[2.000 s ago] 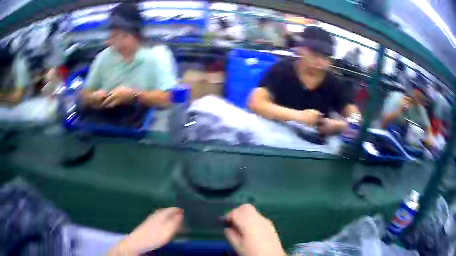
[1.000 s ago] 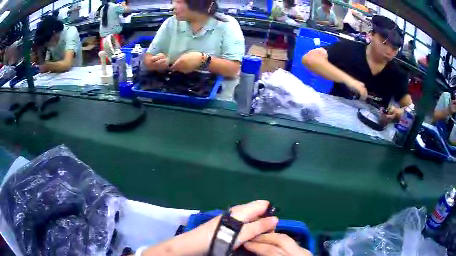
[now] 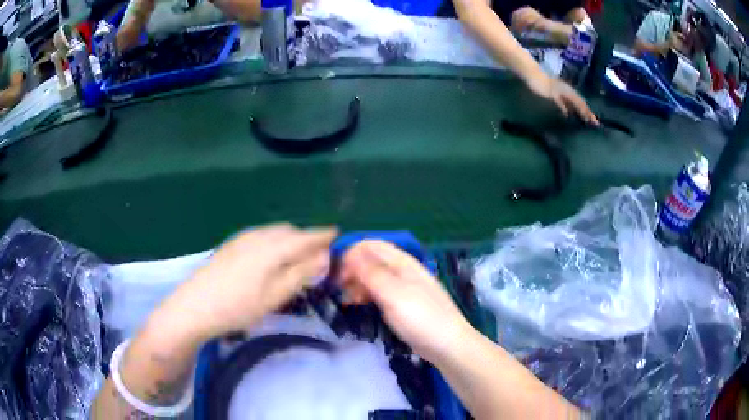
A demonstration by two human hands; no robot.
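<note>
My left hand [image 3: 259, 275], with a white band on its wrist, and my right hand [image 3: 390, 283] are close together over the far part of a blue tray [image 3: 382, 238]. Both are blurred, and any small part between the fingers cannot be made out. Small black parts [image 3: 361, 324] lie in the tray below my hands. A black curved band [image 3: 238, 357] arches round a white area in the near part of the tray.
A green conveyor belt [image 3: 189, 193] carries several black curved bands, one ahead [image 3: 304, 146]. A person's hand [image 3: 567, 102] reaches over it. Clear bags lie left [image 3: 41, 312] and right [image 3: 591, 271]. A blue and white spray can [image 3: 686, 197] stands beyond the right bag.
The view has tilted down, showing more of the tray. My hands have moved from overlapping to side by side. The person across now reaches over the belt, near the bands on the right.
</note>
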